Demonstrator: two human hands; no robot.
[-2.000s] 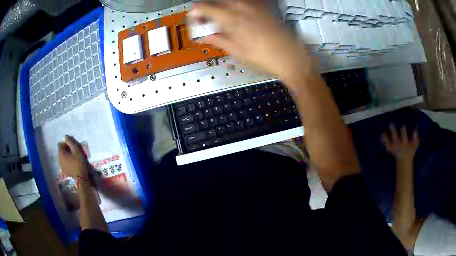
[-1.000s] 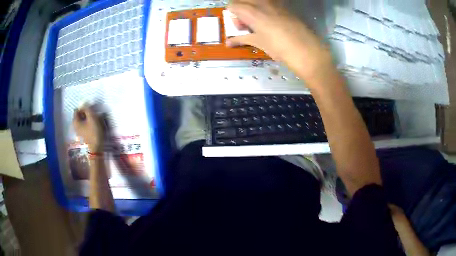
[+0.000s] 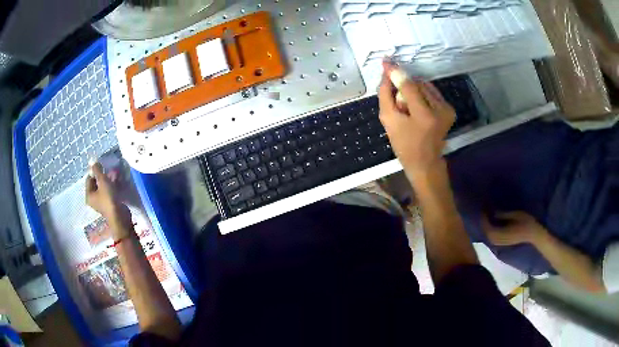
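Observation:
The orange fixture (image 3: 201,71) lies on the perforated metal plate. White workpieces (image 3: 178,72) sit in its left three pockets; the rightmost pocket holds none. My right hand (image 3: 415,115) is over the keyboard, its fingertips at the front edge of the white rows of parts (image 3: 434,34). A white-yellow wrap shows on one of its fingers; whether it pinches a part is unclear. My left hand (image 3: 104,198) is over the blue-rimmed tray, fingertips by the near edge of the parts grid (image 3: 68,129). Its fingers are bent together; I cannot tell if they hold anything.
The black keyboard (image 3: 292,152) is on a white-edged shelf below the plate (image 3: 298,95). A newspaper liner (image 3: 102,271) shows in the tray. A round metal machine part (image 3: 159,17) stands behind the fixture. Another person's hand (image 3: 514,228) and dark clothing are at the right.
My right hand has left the third workpiece in the fixture and moved right to the front edge of the rows. My left hand has moved up the tray to the grid. The view has shifted.

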